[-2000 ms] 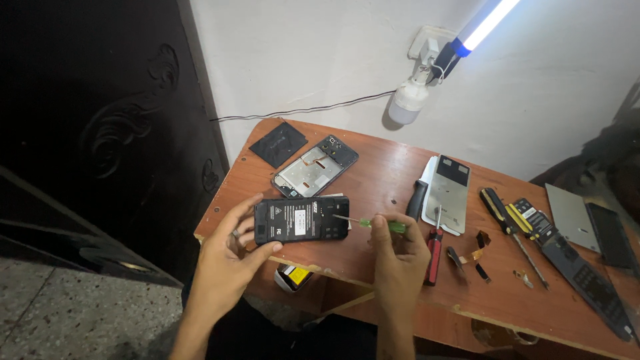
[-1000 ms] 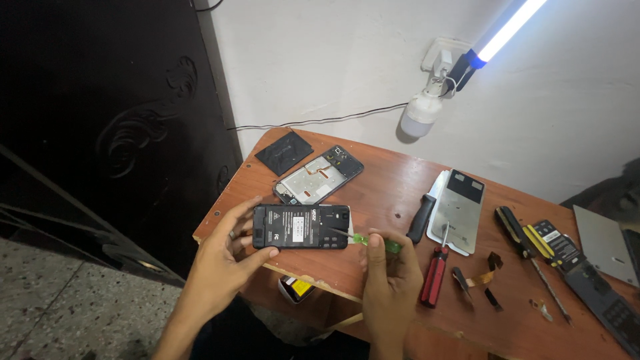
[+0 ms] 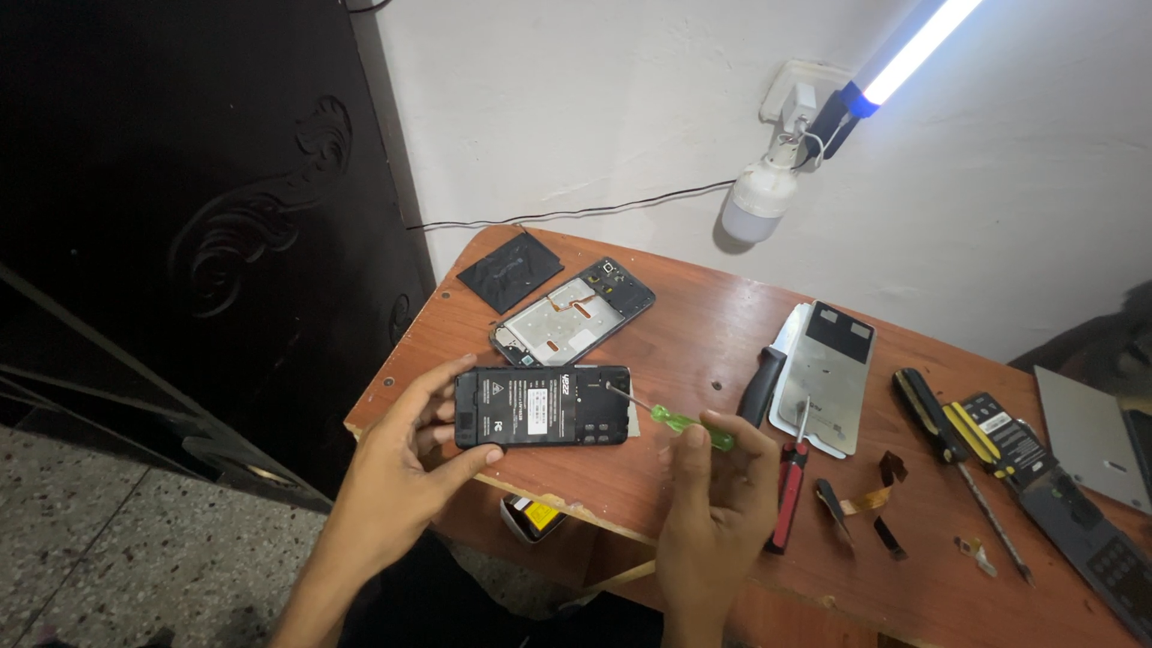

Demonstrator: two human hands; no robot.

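Note:
My left hand (image 3: pixel 418 459) grips the left end of a black mobile phone (image 3: pixel 540 405) whose back cover is off, with its labelled inner side facing up. In my right hand (image 3: pixel 720 495) is a small screwdriver with a clear green handle (image 3: pixel 693 427); its thin shaft points left and its tip is at the upper right part of the phone. Whether the tip sits in a screw, I cannot tell. Just behind the held phone lies an opened phone frame (image 3: pixel 576 310), and a flat black panel (image 3: pixel 511 272) rests at the frame's upper left.
To the right on the wooden table (image 3: pixel 693 333) lie a black-handled knife (image 3: pixel 763 382), a silver phone back cover (image 3: pixel 823 378), a red screwdriver (image 3: pixel 788 495), flex cables (image 3: pixel 866 502), a yellow-black screwdriver (image 3: pixel 931 423) and a keypad phone (image 3: pixel 1080 522). A lit tube lamp (image 3: pixel 922 49) is by the wall.
The screwdriver's tip has shifted a little over the right part of the phone. Both hands keep their hold. The view has swung somewhat to the left.

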